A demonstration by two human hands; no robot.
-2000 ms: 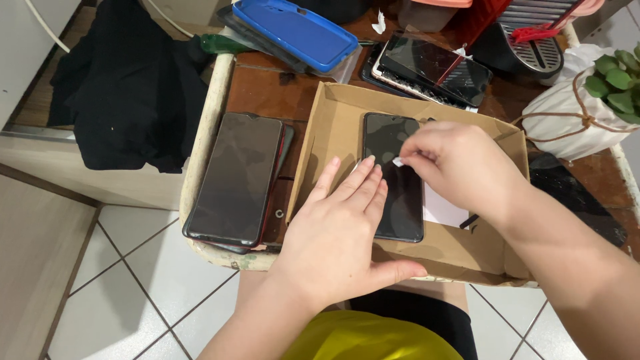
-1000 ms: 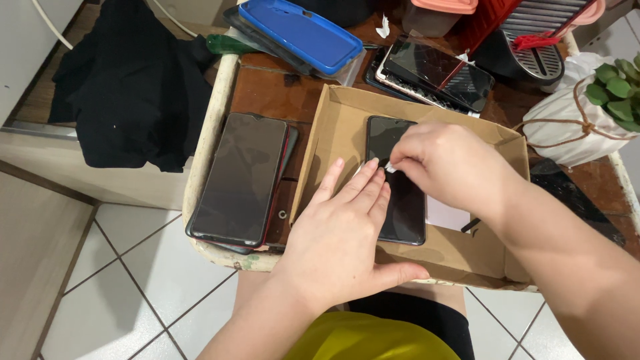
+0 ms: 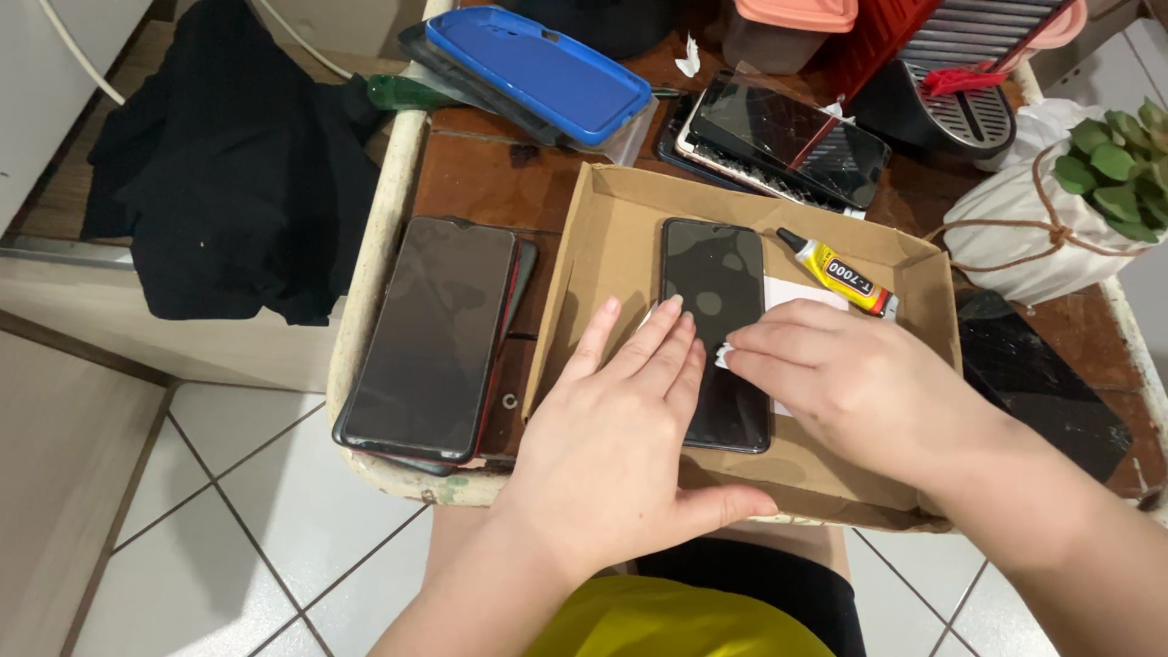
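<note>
A black smartphone point(image 3: 716, 274) lies face up in a shallow cardboard tray point(image 3: 867, 237), with dull patches on the upper part of its screen. My left hand point(image 3: 611, 438) rests flat with spread fingers, its fingertips at the phone's left edge and its thumb over the tray's near side. Between the fingertips of my right hand point(image 3: 821, 374) is a small wad of white tissue point(image 3: 724, 356), held against the right part of the screen. A yellow and black tube of T-7000 glue point(image 3: 844, 276) and a white card point(image 3: 803, 292), partly covered by my right hand, are in the tray.
Stacked phones point(image 3: 433, 338) lie left of the tray. Behind are a blue phone case point(image 3: 538, 73), cracked phones point(image 3: 789, 141) and a lidded container point(image 3: 794, 27). A potted succulent point(image 3: 1049, 210) and a cracked black panel point(image 3: 1040, 383) are at right. Black cloth point(image 3: 237, 173) hangs left.
My right hand has moved down the screen with the tissue, toward me, and the glue tube it hid before now shows. My left hand has stayed about where it was.
</note>
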